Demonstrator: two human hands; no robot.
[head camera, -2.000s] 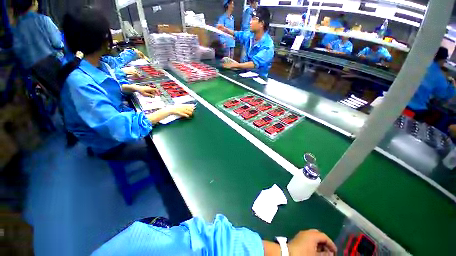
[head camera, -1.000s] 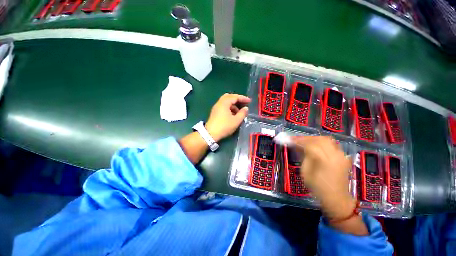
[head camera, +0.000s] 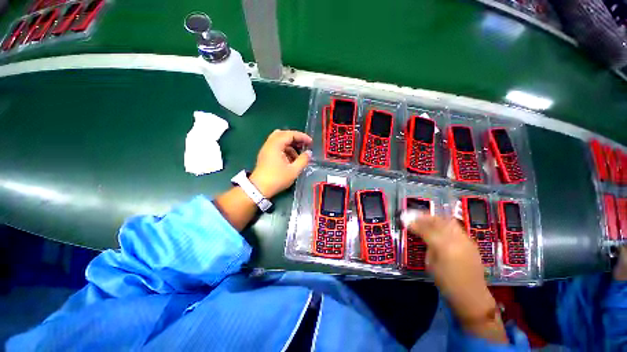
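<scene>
A clear blister tray (head camera: 295, 247) lies on the green bench and holds two rows of red-edged keypad phones (head camera: 375, 225), screens and black keys up. My left hand (head camera: 280, 163) rests at the tray's left edge, fingers curled and apart, holding nothing visible. My right hand (head camera: 450, 258), blurred, is over the front row's middle phone (head camera: 417, 246), partly hiding it. A small white wiping cloth (head camera: 410, 218) is pinched at its fingertips.
A white pump bottle (head camera: 230, 84) with its lid flipped up stands left of the metal post (head camera: 264, 38). A folded white wipe (head camera: 204, 144) lies left of my left hand. Other phone trays (head camera: 48, 26) show at top left and the right edge. A pale rail (head camera: 158, 63) borders the conveyor.
Since one second ago, my right hand and the cloth have moved from the front row's second phone to its third. The view has shifted, and my left hand remains by the tray.
</scene>
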